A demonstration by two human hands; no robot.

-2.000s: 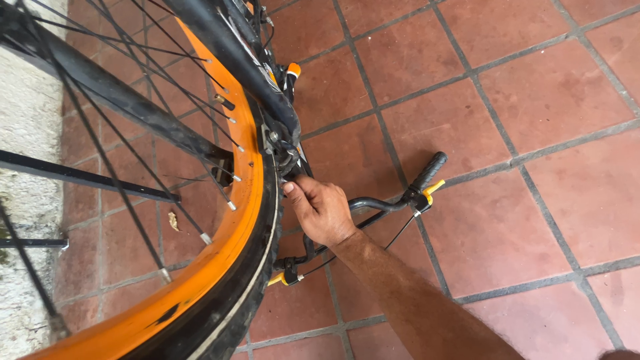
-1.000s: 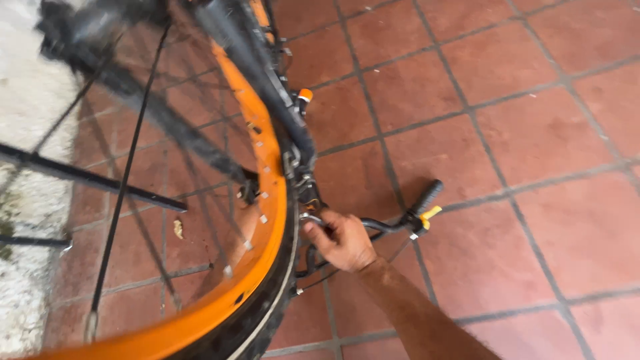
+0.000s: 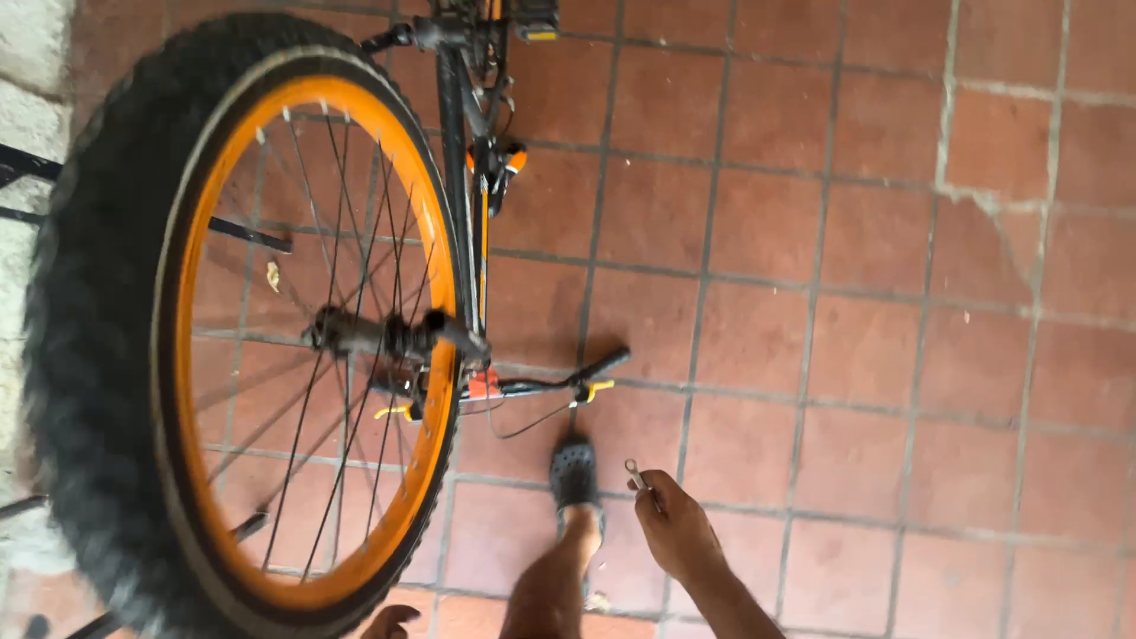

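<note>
My right hand (image 3: pixel 676 531) is closed around a small metal wrench with a ring end (image 3: pixel 633 473), held above the tiled floor to the right of my foot. At the bottom edge, just right of the tire's lower part, only some fingers of my left hand (image 3: pixel 390 623) show, so its hold cannot be told. A bicycle wheel with an orange rim (image 3: pixel 206 479) and a black knobby tire (image 3: pixel 98 337) fills the left. Its hub (image 3: pixel 368 335) sits at the centre of dark spokes. Beyond it lie the black frame (image 3: pixel 454 160) and the handlebar (image 3: pixel 532 387) with yellow brake levers.
My foot in a dark perforated clog (image 3: pixel 574 475) stands on the reddish floor tiles (image 3: pixel 754 337), just below the handlebar. A pedal (image 3: pixel 537 19) juts out at the top. Black metal bars (image 3: pixel 248 235) reach in from the pale wall (image 3: pixel 31 98) at left.
My right hand was at the bicycle beside the rim; now it is away from it, with the wrench showing. My left fingers and a foot have come into view. The view has shifted widely.
</note>
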